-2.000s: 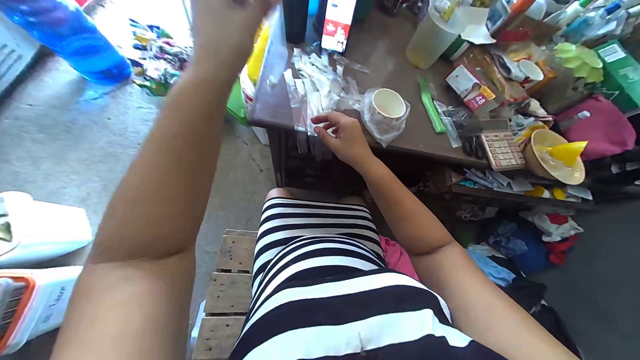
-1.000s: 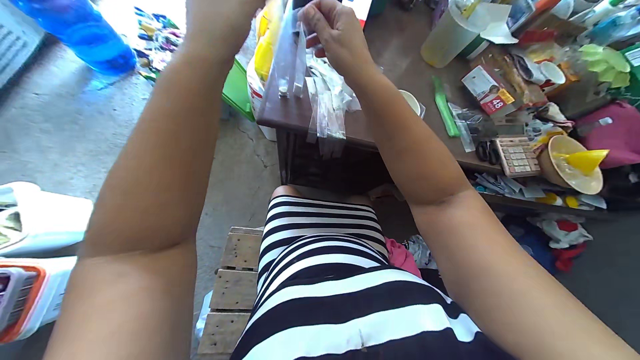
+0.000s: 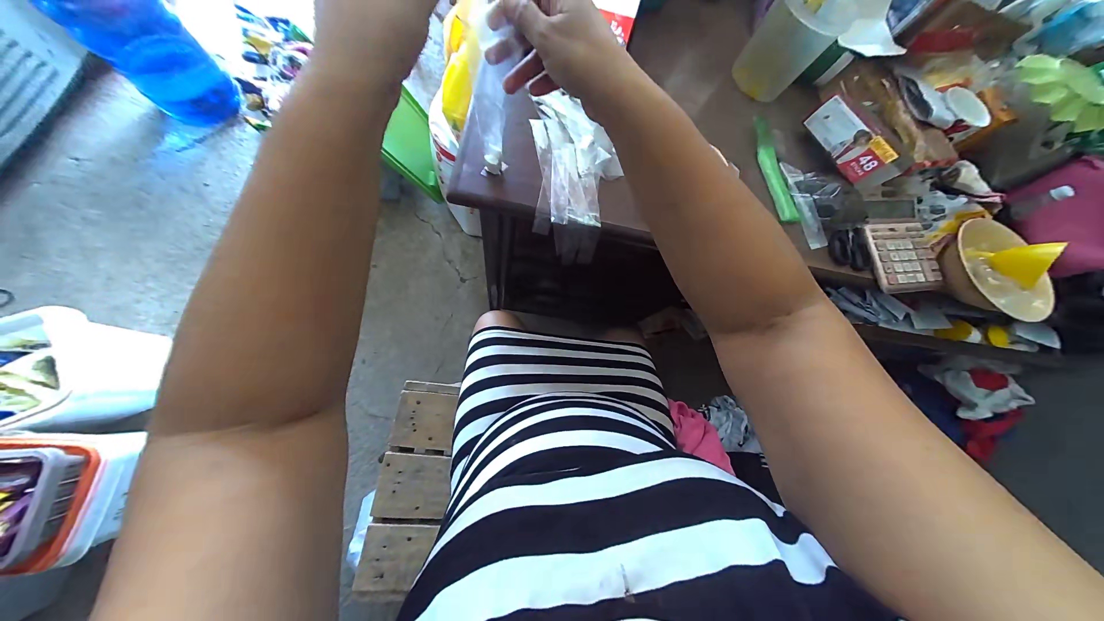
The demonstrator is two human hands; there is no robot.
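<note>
At the top edge, my left hand is cut off by the frame, its fingers out of sight. My right hand is just right of it, thumb and fingers at the upper part of a narrow clear plastic bag. The bag hangs over the table's left corner with something small and white at its lower end. Several clear plastic strips or sleeves lie on the dark table below my right hand, their ends hanging past the front edge. A cup rim shows partly behind my right forearm.
Right on the table are a green plastic tool, a translucent pitcher, a small carton, a calculator and a tan bowl with a yellow funnel. White tubs stand at left; a wooden slatted seat is beneath me.
My right hand has moved up from the plastic strips by the cup to the hanging bag near my left hand. The strips now hang over the table's front edge.
</note>
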